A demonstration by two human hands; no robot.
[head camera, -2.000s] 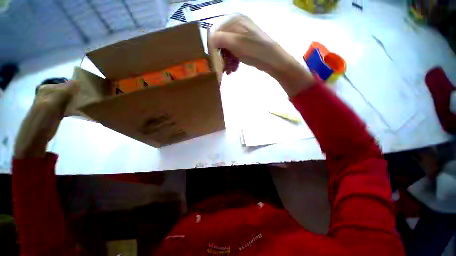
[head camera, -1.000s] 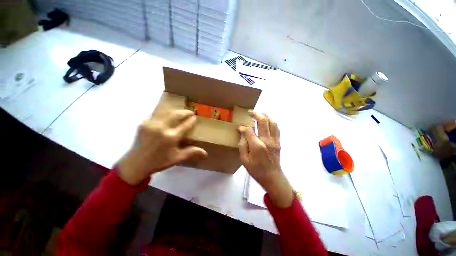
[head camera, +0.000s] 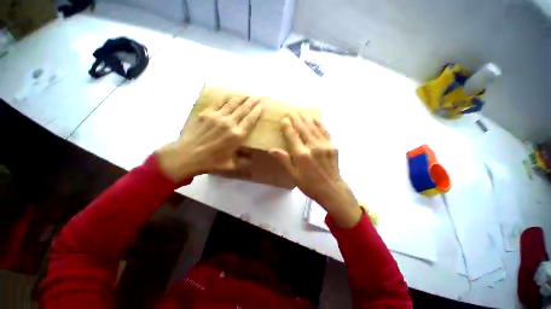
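A plain brown shipping carton [head camera: 269,166] stands on the white table in front of me. Its top flaps are folded down over the opening, so the orange boxes inside are hidden. My left hand [head camera: 211,136] lies flat on the left part of the top, fingers spread. My right hand [head camera: 311,154] lies on the right part, its fingers on the flap and its thumb near the front edge. Both hands are bare and press on the carton without gripping it.
A blue and orange tape dispenser [head camera: 429,171] lies to the right. White paper sheets [head camera: 411,238] lie at the front right. A black strap [head camera: 119,58] is at the far left. A yellow bag [head camera: 447,93] with a white bottle stands near the wall. A red sleeve [head camera: 531,265] shows at the right edge.
The carton went from held tilted to standing on the table. Its side flaps, then its long flaps, were folded down, covering the orange boxes. Both hands moved onto the top.
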